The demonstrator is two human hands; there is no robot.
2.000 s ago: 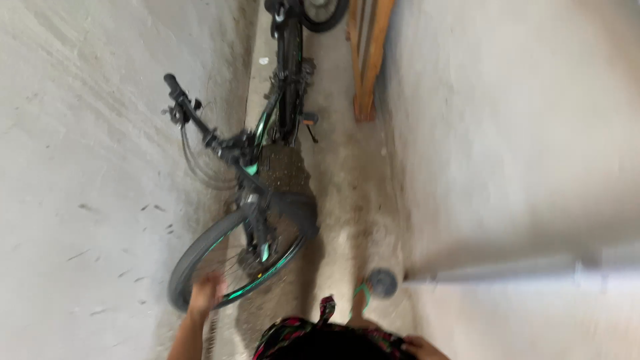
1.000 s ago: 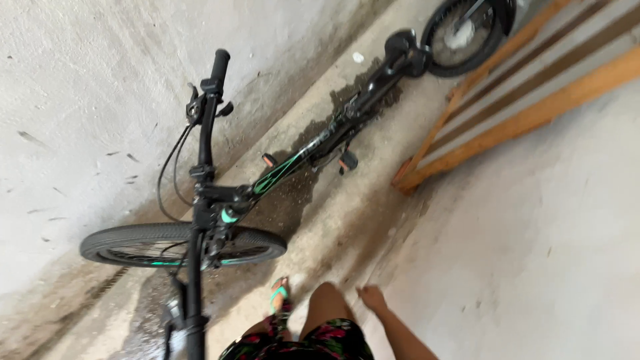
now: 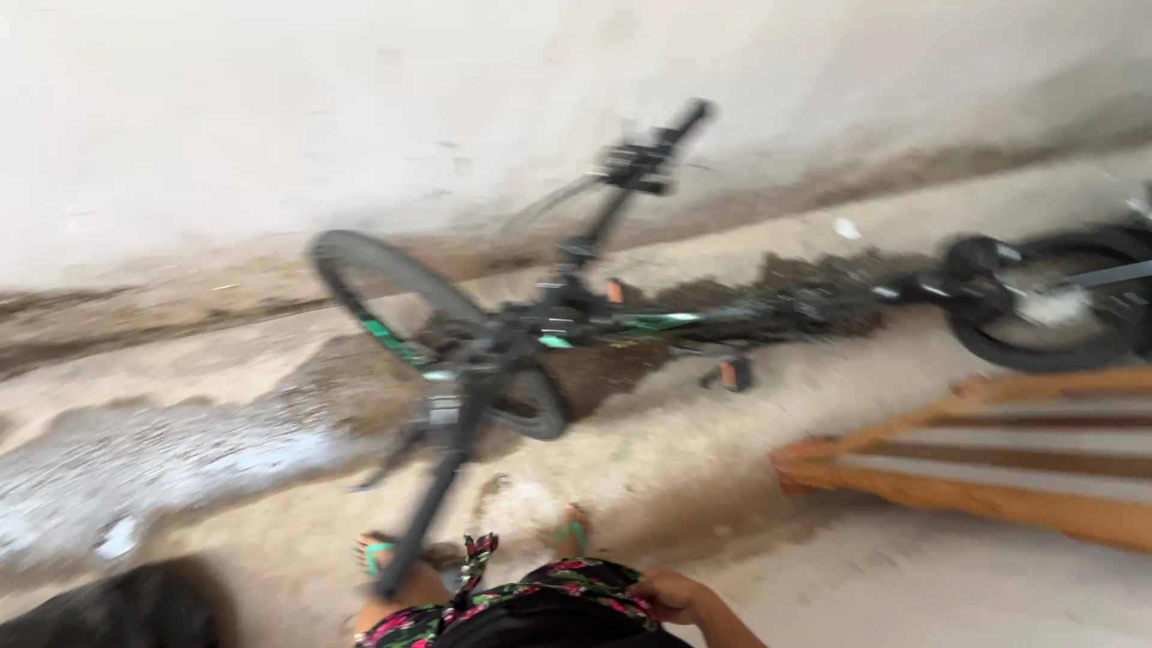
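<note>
A black bicycle with green accents stands on the concrete floor, its handlebar (image 3: 454, 441) reaching towards my legs and its front wheel (image 3: 396, 270) turned aside. One handlebar grip (image 3: 688, 121) points up near the wall; the other end is low, by my left leg. My right hand (image 3: 670, 596) rests at the side of my floral shorts (image 3: 576, 585), its fingers against the cloth; whether they grip it I cannot tell. My left hand is out of sight. The bicycle's pedal (image 3: 734, 373) shows on the near side. Motion blur hides fine detail.
A wooden frame with slats (image 3: 972, 486) stands at the right. Beyond the bicycle is another black wheel (image 3: 1044, 306). A whitish wall (image 3: 315, 117) runs along the far side. Wet floor (image 3: 225, 459) lies at the left, with a dark rounded thing (image 3: 135, 607) below it.
The view has turned considerably. The bicycle's front wheel and handlebar are at a different angle. My left hand, at the front wheel two seconds ago, is out of view. My right hand is now at my shorts.
</note>
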